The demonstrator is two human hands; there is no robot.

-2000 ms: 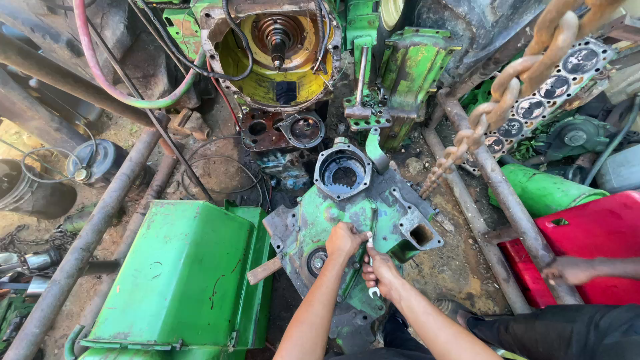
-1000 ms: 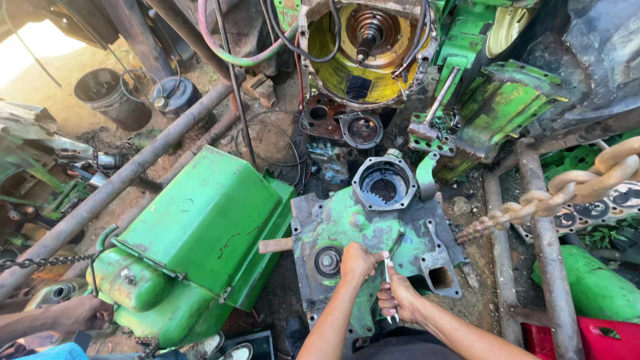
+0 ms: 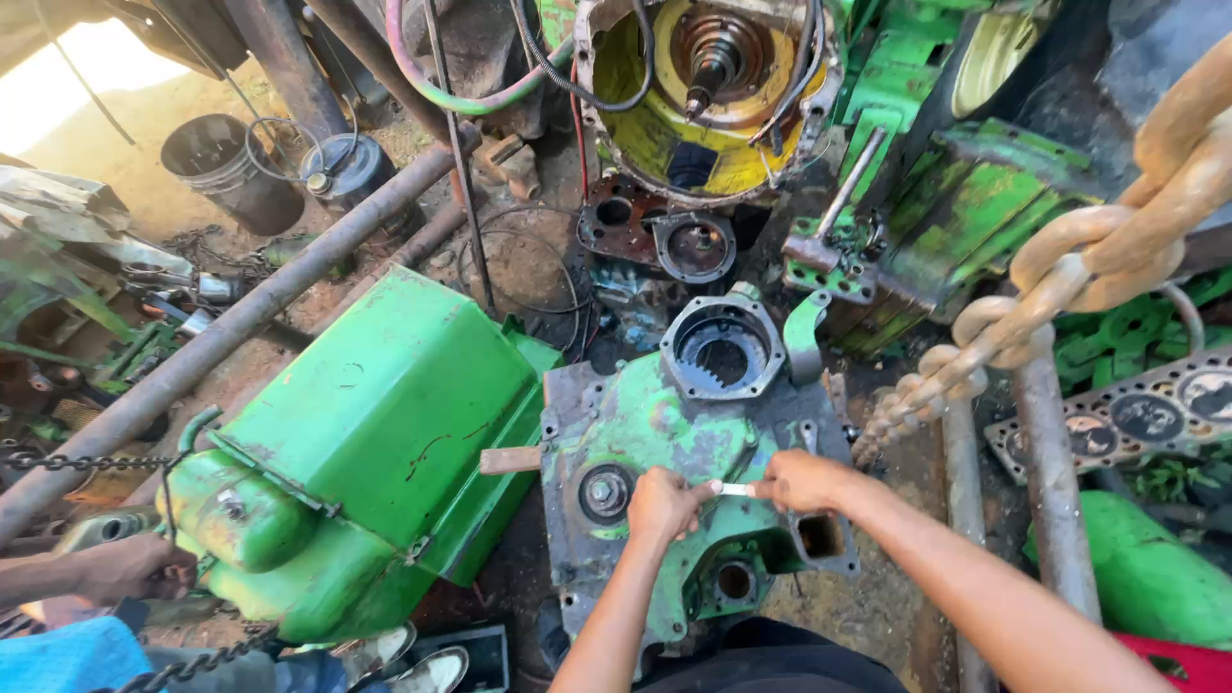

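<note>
A worn green cast-metal housing [image 3: 664, 423] lies below me, with a round toothed opening near its far edge and a bolted hub [image 3: 606, 492] at left. Over its middle, my right hand [image 3: 804, 481] grips a small metal wrench [image 3: 735, 489]. My left hand [image 3: 666, 502] is at the wrench's other end, thumb and forefinger against it; whether it grips the wrench or something under it is hidden.
A green sheet-metal tank [image 3: 385, 385] lies at left beside a steel pipe [image 3: 241, 318]. Another person's hand [image 3: 144, 568] is near it. A rusty chain [image 3: 1020, 318] hangs at right. An open yellow-lined bell housing [image 3: 616, 106] stands ahead.
The wrench has turned from roughly upright to lying crosswise between my hands. Another person's hand appears at the left by the tank. The view has shifted left since the earliest frame.
</note>
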